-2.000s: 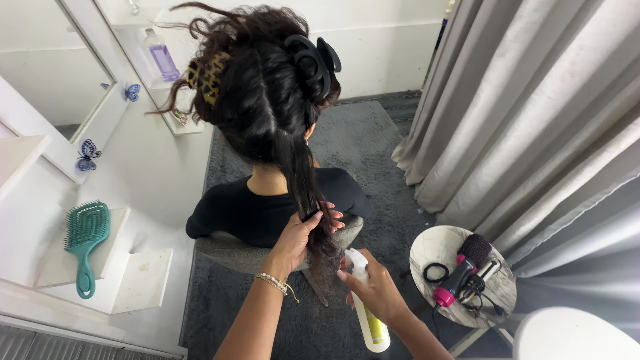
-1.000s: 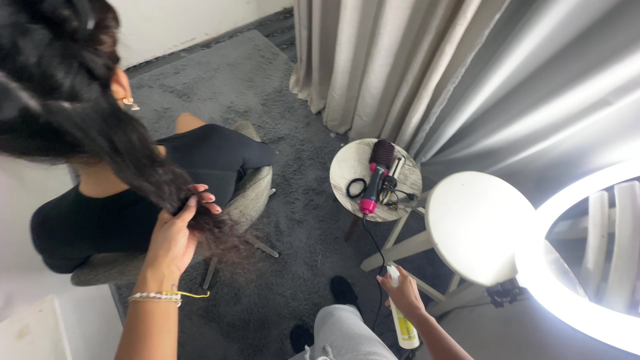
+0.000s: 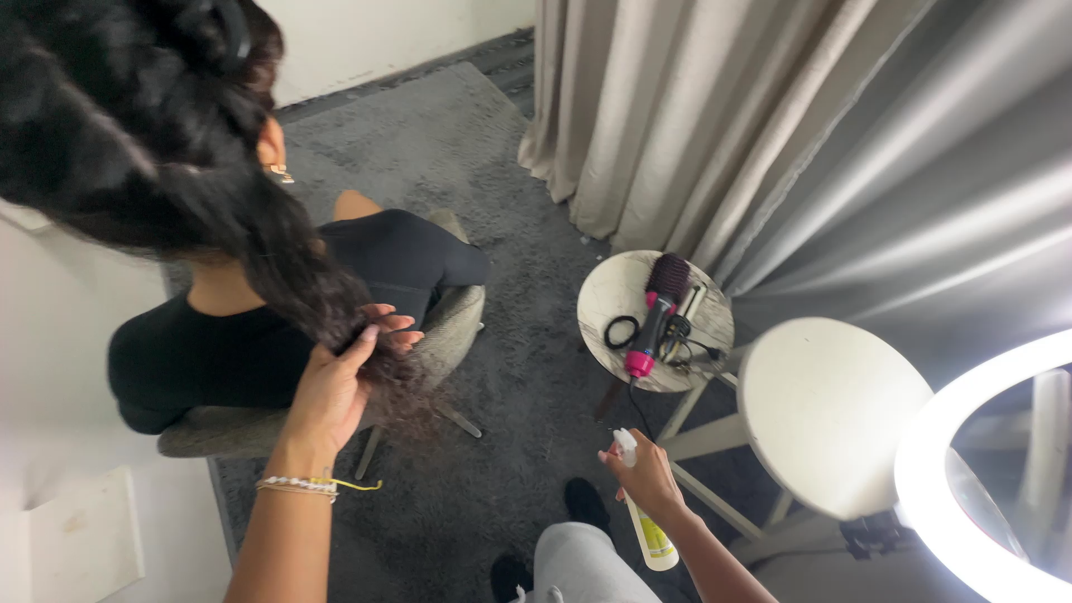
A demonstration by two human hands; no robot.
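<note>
A person in a black top (image 3: 226,360) sits on a grey upholstered chair (image 3: 456,331), back turned to me. My left hand (image 3: 343,381) holds a length of the person's dark hair (image 3: 285,243) near its frizzy ends, which hang past my fingers. Around the white neck of a spray bottle (image 3: 653,536) my right hand (image 3: 645,473) is closed, low and well away from the hair; the bottle bears a yellow-green label. Part of a black claw clip (image 3: 232,33) shows in the hair at the top left.
A round marble-look side table (image 3: 603,293) holds a black and pink hot-air brush (image 3: 657,318), a black hair tie (image 3: 621,332) and corded tools. Beside it stand a white stool (image 3: 829,410) and a lit ring light (image 3: 921,469). Grey curtains (image 3: 653,126) hang behind; dark carpet covers the floor.
The view has swung right. My right hand with the spray bottle, close to the hair ends two seconds ago, is now away from them to the right. My left hand still holds the hair.
</note>
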